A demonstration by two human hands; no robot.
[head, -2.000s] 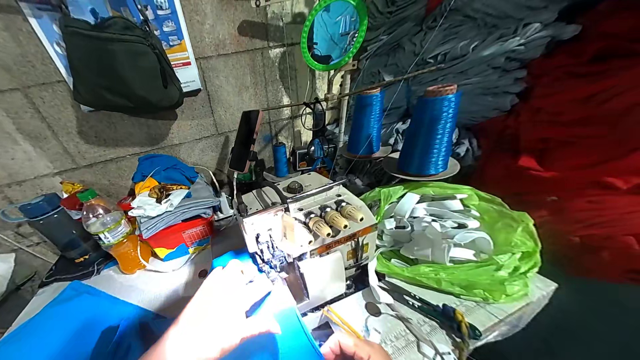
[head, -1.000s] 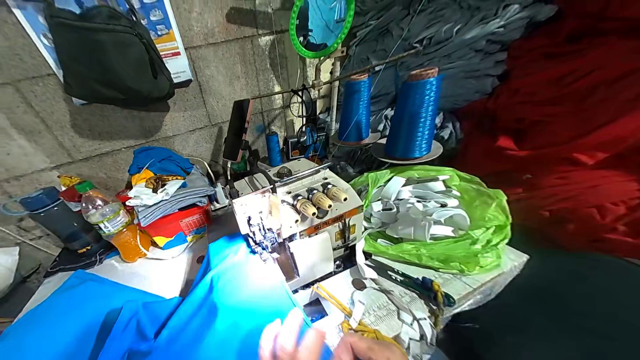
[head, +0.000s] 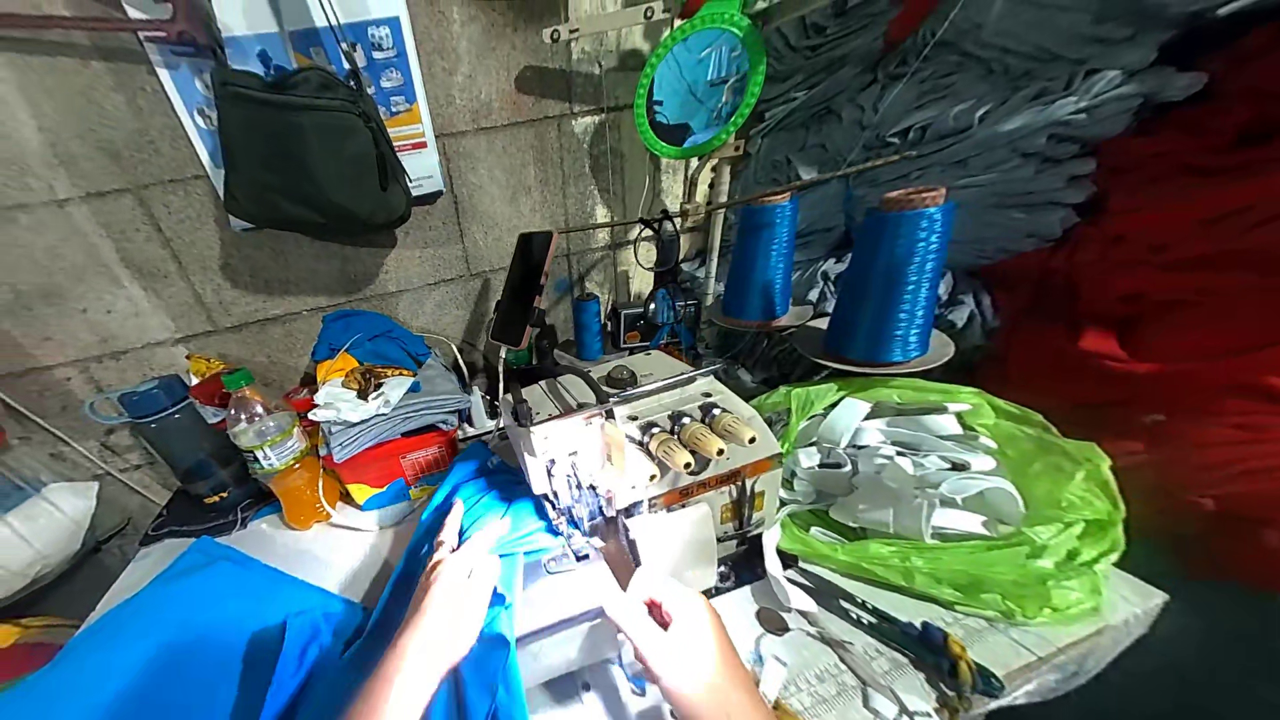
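My left hand (head: 455, 580) lies on bunched blue fabric (head: 500, 500) just left of the needle area of a white overlock sewing machine (head: 650, 420). The fabric hangs down beside the machine's bed, and more blue cloth (head: 200, 640) spreads at the lower left. My right hand (head: 675, 625) is in front of the machine, to the right of the bed, its fingers bent near the front cover; whether it holds anything is unclear in the glare. A lamp lights the needle area brightly.
A green plastic bag (head: 1060, 500) of white elastic strips (head: 900, 480) stands on the right, with a pair of snips (head: 940, 650) before it. Blue thread cones (head: 890, 280) stand behind. At left are a soda bottle (head: 270, 450), a dark water bottle (head: 185, 430) and folded clothes (head: 400, 420).
My left hand has moved left and up onto the fabric beside the needle area. The blue fabric has shifted left, uncovering the machine's bed. My right hand has risen toward the machine's front.
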